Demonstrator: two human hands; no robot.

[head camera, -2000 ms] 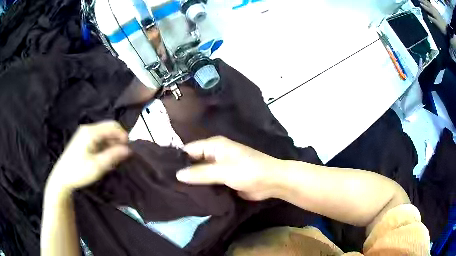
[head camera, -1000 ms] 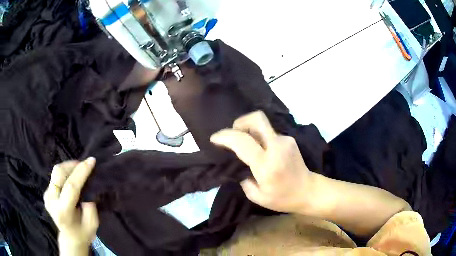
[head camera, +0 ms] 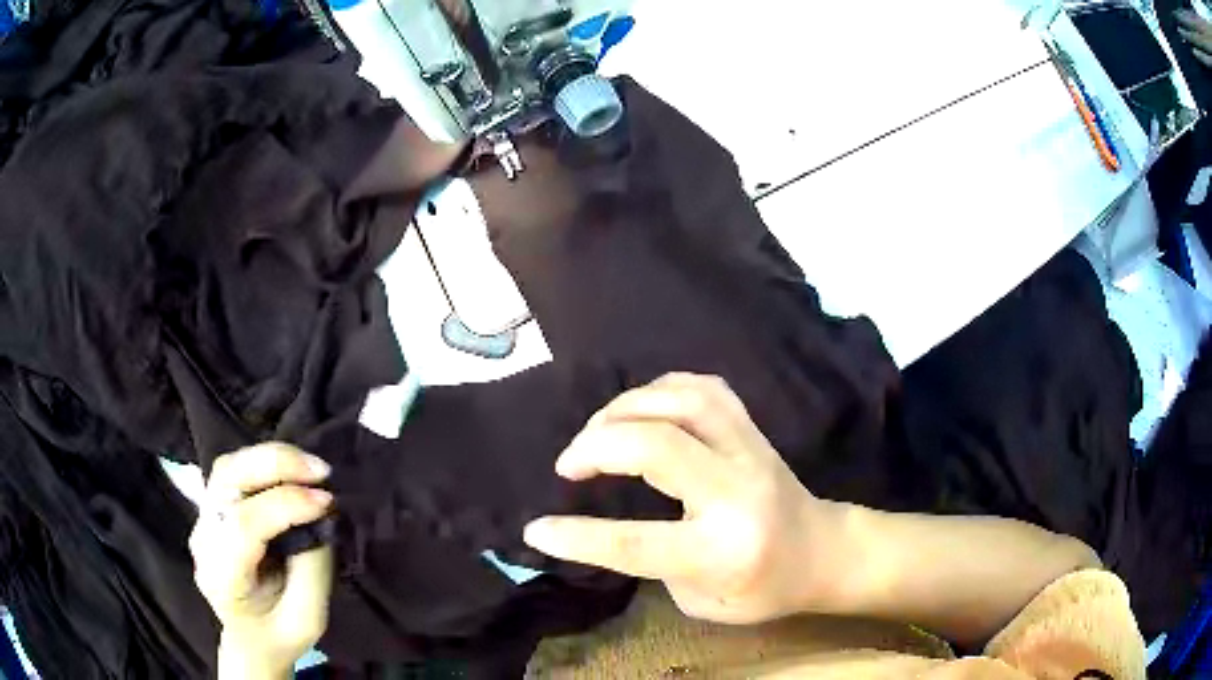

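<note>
A dark brown fabric panel (head camera: pixel 625 279) runs from the presser foot (head camera: pixel 506 157) down toward the lap. The gathered piece (head camera: pixel 253 253) lies crumpled at the left, also reaching the foot. My left hand (head camera: pixel 266 545) pinches the fabric edge between thumb and fingers at the lower left. My right hand (head camera: pixel 705 498) lies over the fabric at lower centre, thumb and fingers spread apart; whether the fingertips pinch any cloth is unclear. The machine head (head camera: pixel 412 67) is cut off by the top edge, with a grey-blue knob (head camera: pixel 589 105) near the needle.
The white table (head camera: pixel 904 173) extends to the right. A black phone (head camera: pixel 1110 47) sits in a pale box at the upper right, with an orange and blue tool (head camera: pixel 1093 122) beside it. A dark cloth pile (head camera: pixel 1023 385) and white scraps (head camera: pixel 1146 312) lie at the right.
My left hand has moved right with the fabric edge. My right hand has shifted down, its thumb and fingers spread. The stretched cloth between them is slacker, and the gap below it has shrunk.
</note>
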